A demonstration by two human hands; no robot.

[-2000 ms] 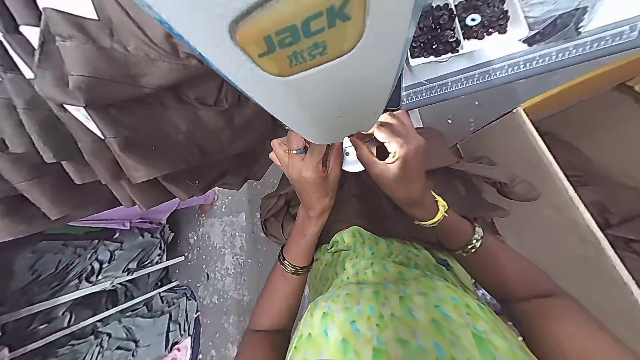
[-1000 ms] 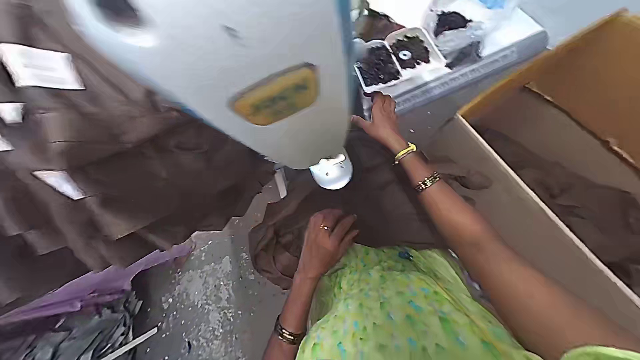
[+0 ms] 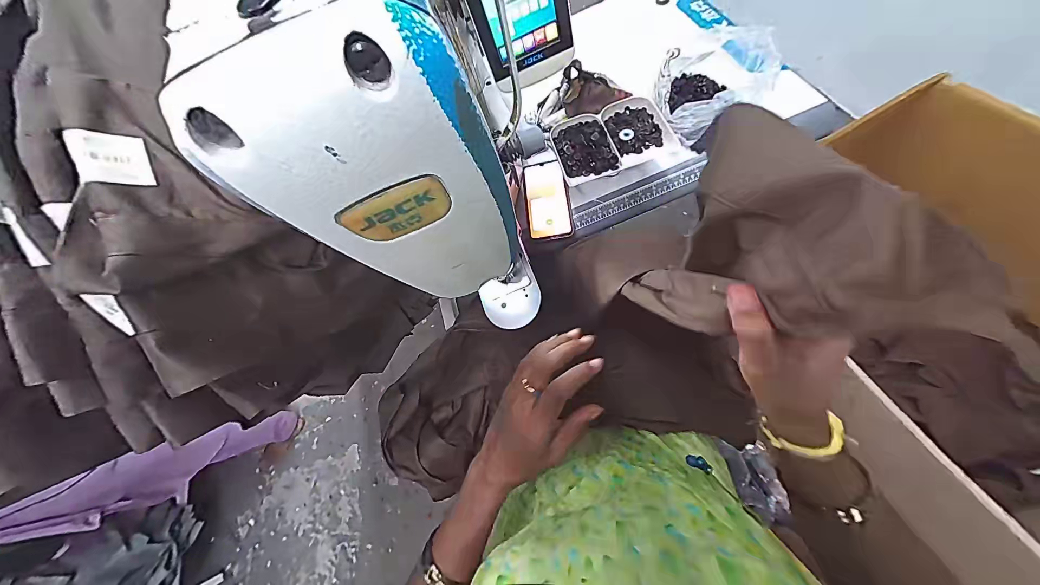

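Brown fabric [image 3: 487,374] lies bunched below the head of a Jack sewing machine [image 3: 325,162], over the edge of the worktable. My left hand [image 3: 540,406] rests on this fabric with its fingers spread, just below the machine's white rounded tip [image 3: 510,302]. At the right, my right hand [image 3: 784,357] grips a raised piece of brown cloth [image 3: 812,219] between thumb and fingers. That cloth is blurred and hides part of the worktable and the carton. Some of the right fingers are hidden behind it.
Two white trays of dark buttons [image 3: 585,146] and a lit phone [image 3: 548,201] lie by a ruler strip [image 3: 642,195]. Behind them are a control screen [image 3: 528,32] and a plastic bag of buttons [image 3: 695,89]. A cardboard box [image 3: 910,114] stands right; brown garments [image 3: 203,301] hang left.
My right hand has moved from beside the button trays back toward the right and now holds up brown cloth. Earlier, both hands were together at the machine's tip. The view has shifted.
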